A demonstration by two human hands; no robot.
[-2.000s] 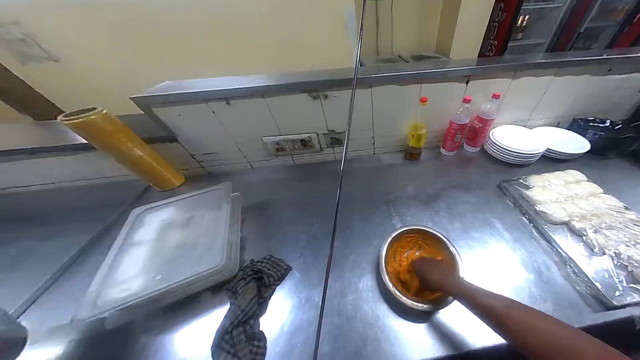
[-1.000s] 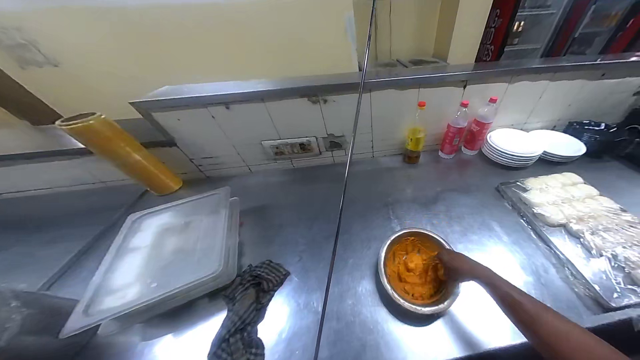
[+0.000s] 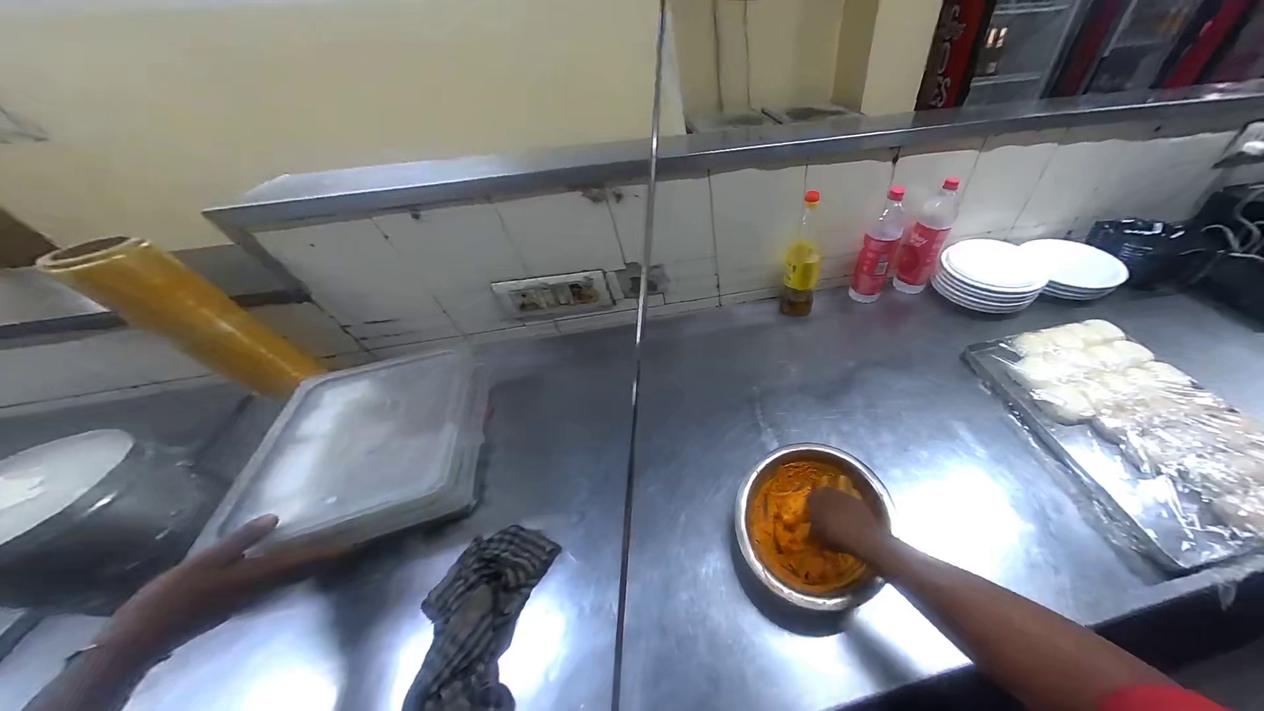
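My right hand reaches into a steel bowl of orange, sauce-like mixture; its fingertips are partly hidden in it. At the left, my left hand grips the near edge of a lidded translucent plastic container, thumb over the lid and fingers along the lower edge. A checked cloth lies crumpled between this container and the bowl. To the right of the bowl, pale dough balls sit under clear film on a metal tray.
A large dark pot with white contents is at the far left, near a yellow film roll leaning by the container. Along the tiled wall stand an oil bottle, two red-labelled bottles and stacked white plates. A thin vertical bar crosses the view.
My left hand has come into view at the container, whose near end has shifted away from the counter's front. The dark pot shows much more at the left. My right hand is deeper in the bowl than one second ago.
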